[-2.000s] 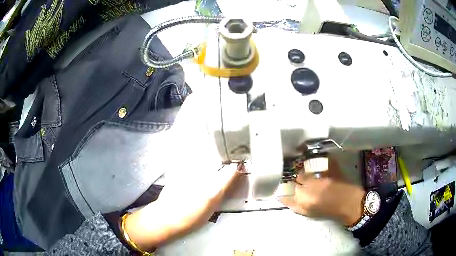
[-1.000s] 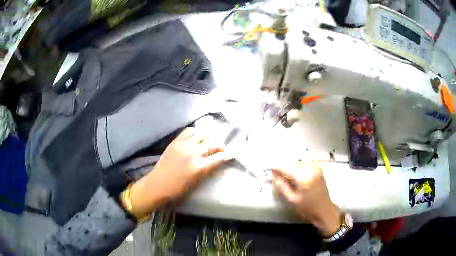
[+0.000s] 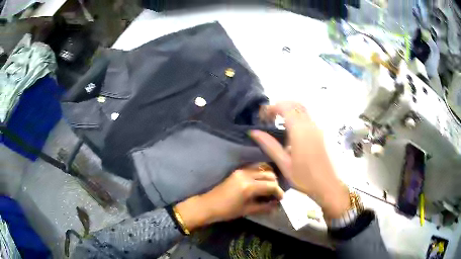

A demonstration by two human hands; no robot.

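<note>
The washed black-grey denim jacket (image 3: pixel 167 96) lies on the white table with its collar to the left and brass-coloured buttons up. A paler grey part (image 3: pixel 187 157) shows folded back at its lower front. My left hand (image 3: pixel 240 195) is curled, blurred, on cloth at the jacket's lower right edge; its fingertips are partly hidden. My right hand (image 3: pixel 301 152) has its fingers and thumb around dark cloth at the jacket's right edge, also blurred. A small white flat piece (image 3: pixel 298 211) shows just right of my left hand; I cannot tell what it is.
The sewing machine (image 3: pixel 429 106) stands at the right. A phone (image 3: pixel 412 179) and a thin yellow stick (image 3: pixel 422 210) lie by it. Blue bins (image 3: pixel 33 121) with pale cloth are at the left. Dark cloth with yellow-green stitching (image 3: pixel 247 247) is below the table edge.
The view has swung left, so the machine now shows farther right. My hands have moved from the machine's needle area to the jacket's right edge. The jacket looks nearer the centre.
</note>
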